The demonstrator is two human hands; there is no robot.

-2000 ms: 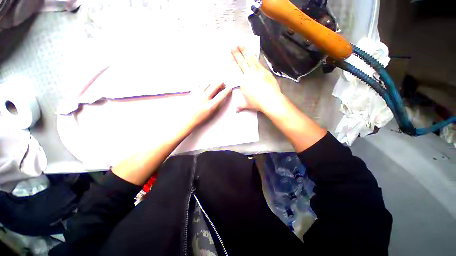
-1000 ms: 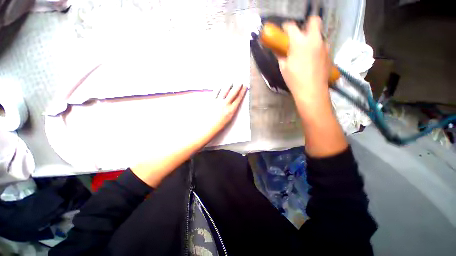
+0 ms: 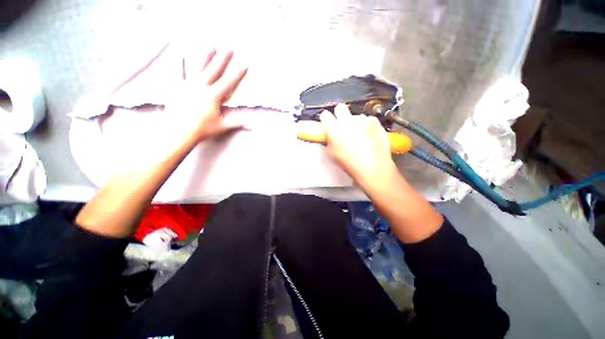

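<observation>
A pale garment panel [image 3: 265,162] lies on the grey table [image 3: 451,59], partly washed out by glare. A thin dark, slightly wavy seam [image 3: 255,108] runs across it. My right hand [image 3: 358,142] is closed around the orange-yellow handle of the steam iron [image 3: 348,91]. The iron's dark body lies over the right part of the panel, its pointed end at the seam and facing left. My left hand [image 3: 205,106] is spread over the panel left of the iron, fingers apart, across the seam. It grips nothing that I can see.
A thick white roll [image 3: 23,96] stands at the left edge, with crumpled pale cloth [image 3: 20,172] below it. Blue-green hoses [image 3: 464,172] run right from the iron, past bunched white material [image 3: 494,132]. Red cloth [image 3: 172,222] lies below the table edge.
My right hand took hold of the iron's handle and brought the iron left onto the panel, turning it. My left hand moved left along the seam and spread its fingers.
</observation>
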